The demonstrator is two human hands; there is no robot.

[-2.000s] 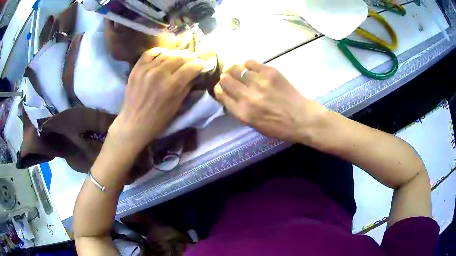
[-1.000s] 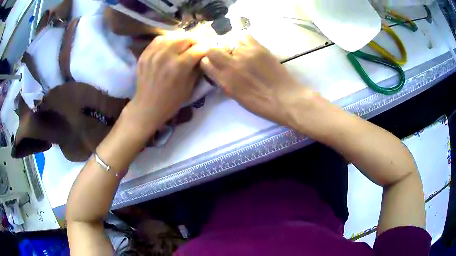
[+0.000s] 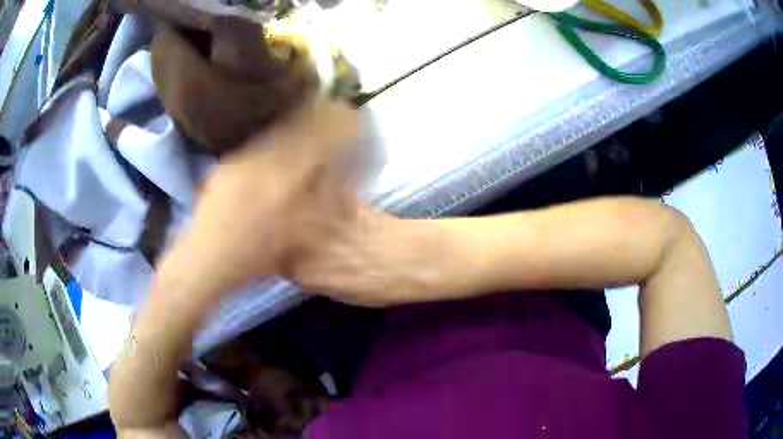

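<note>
The garment, brown cloth [image 3: 215, 86] with a pale inner side [image 3: 81, 176], is heaped on the left of the machine bed. A brown fold rises beside the brightly lit needle area [image 3: 296, 39]. My left hand [image 3: 275, 176] is blurred and lies just below this fold, near the bed. My right hand [image 3: 352, 253] overlaps it from the right, over the table's front edge. The fingers of both hands are smeared or hidden, so I cannot tell what they hold.
A green looped handle [image 3: 618, 77] and a yellow handle [image 3: 631, 15] lie at the upper right. A marked ruler strip [image 3: 506, 163] follows the table's front edge. Dark cloth [image 3: 279, 394] hangs below the edge. A pale machine part [image 3: 17, 330] stands at the lower left.
Both hands have moved down from the needle area towards the table's front edge and now overlap. The brown cloth is bunched up higher beside the needle. The camera view has shifted.
</note>
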